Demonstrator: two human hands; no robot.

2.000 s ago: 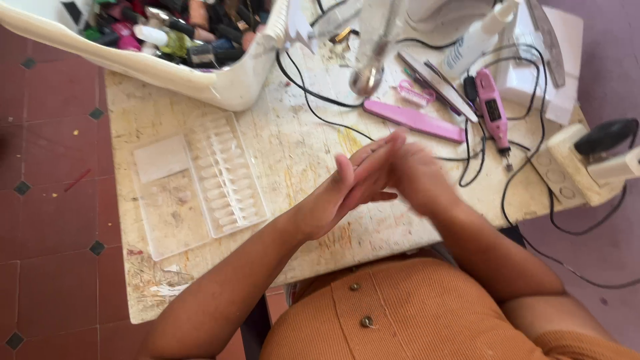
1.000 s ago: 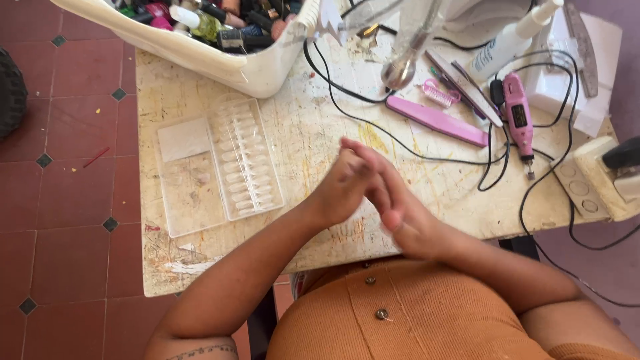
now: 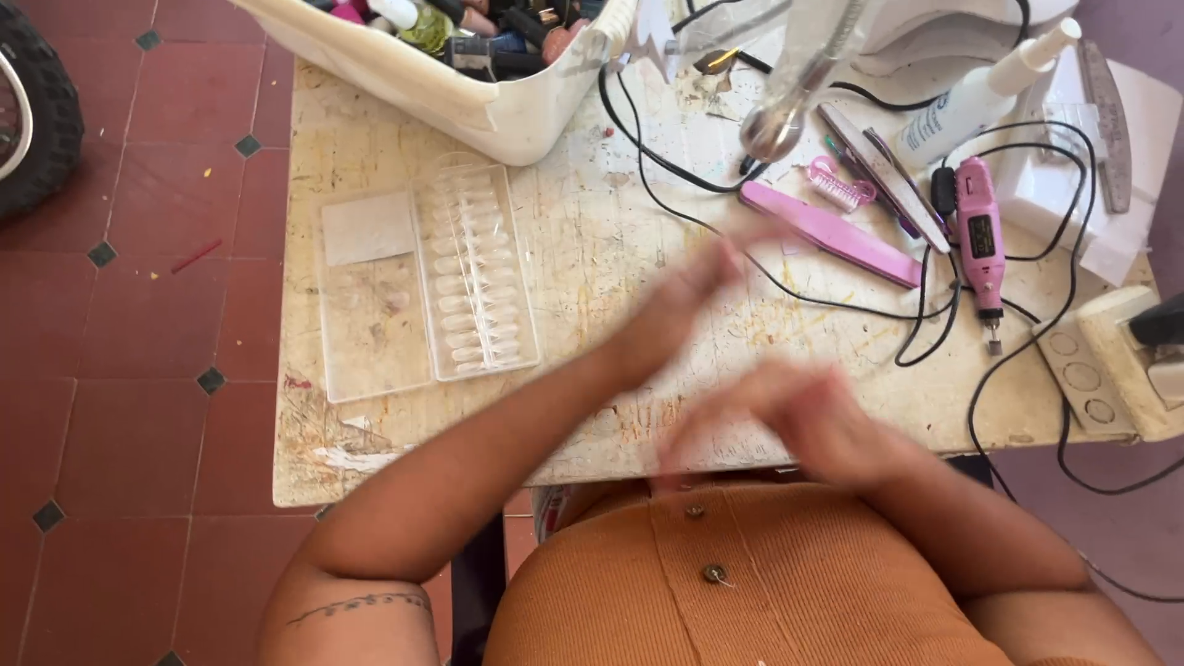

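My left hand (image 3: 689, 296) is blurred over the middle of the worn table, its fingers stretched towards a pink nail file (image 3: 832, 234); nothing shows in it. Lower and to the right, my right hand (image 3: 786, 416) is also blurred, fingers spread and bent near the table's front edge, with nothing seen in it. The two hands are apart. An open clear plastic case of nail tips (image 3: 476, 273) lies left of them. Beyond lie a small pink nail brush (image 3: 840, 183), a grey nail file (image 3: 883, 176) and a pink electric nail drill (image 3: 980, 236).
A white plastic basin (image 3: 518, 116) of nail polish bottles stands at the back left. A white pump bottle (image 3: 980, 97), black cables and a power strip (image 3: 1082, 370) occupy the right side. A glass-like object (image 3: 777, 129) is at the back. A tyre (image 3: 42, 111) stands on the tiled floor.
My hands were together in both earlier frames; now they are apart, one higher over the table and the other lower near its front edge.
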